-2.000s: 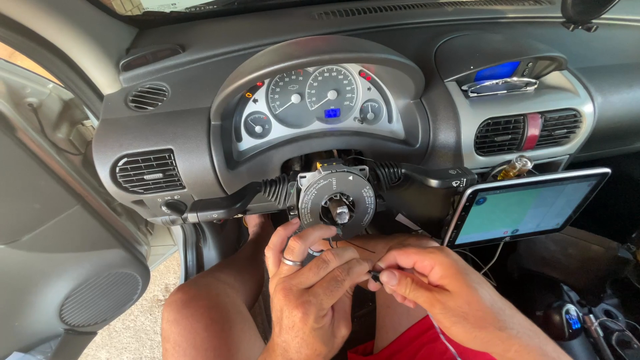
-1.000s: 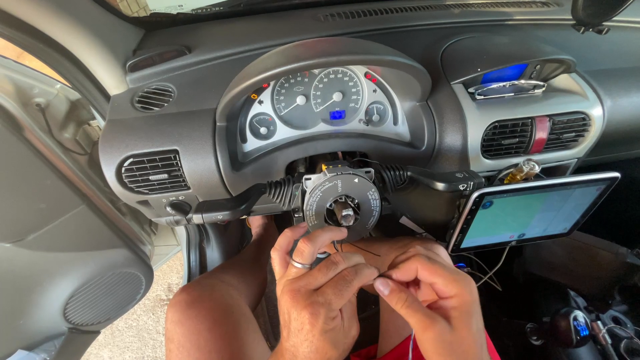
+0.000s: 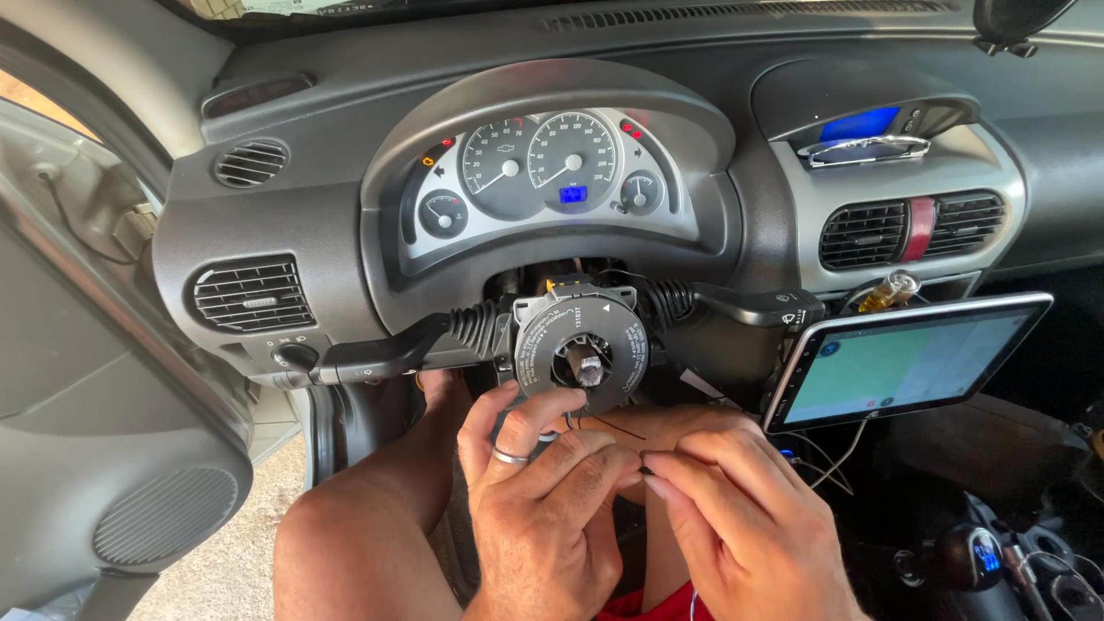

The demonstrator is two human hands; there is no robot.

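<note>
My left hand (image 3: 548, 509), with a ring on one finger, pinches a small dark piece, seemingly a wire end, between thumb and index finger. My right hand (image 3: 746, 509) meets it there, its fingertips closed on the same small dark piece (image 3: 646, 471). Thin dark wires (image 3: 614, 424) run just above the fingers, below the round black clock spring (image 3: 542, 349) on the steering column. At its centre the bare steering shaft (image 3: 589, 369) sticks out. A pale thin cable (image 3: 693, 604) hangs below my right hand. The fingers hide most of what they hold.
Column stalks reach out left (image 3: 384, 349) and right (image 3: 759, 306). Behind them is the lit instrument cluster (image 3: 552, 185). A tablet-like screen (image 3: 914, 362) stands at the right, with a white cable (image 3: 841, 470) beneath it. The gear knob (image 3: 970, 552) is at lower right, the open door (image 3: 103, 414) at left.
My right hand has gone from lying lower and apart at the fingertips to closing against my left fingertips. My left hand stays below the clock spring.
</note>
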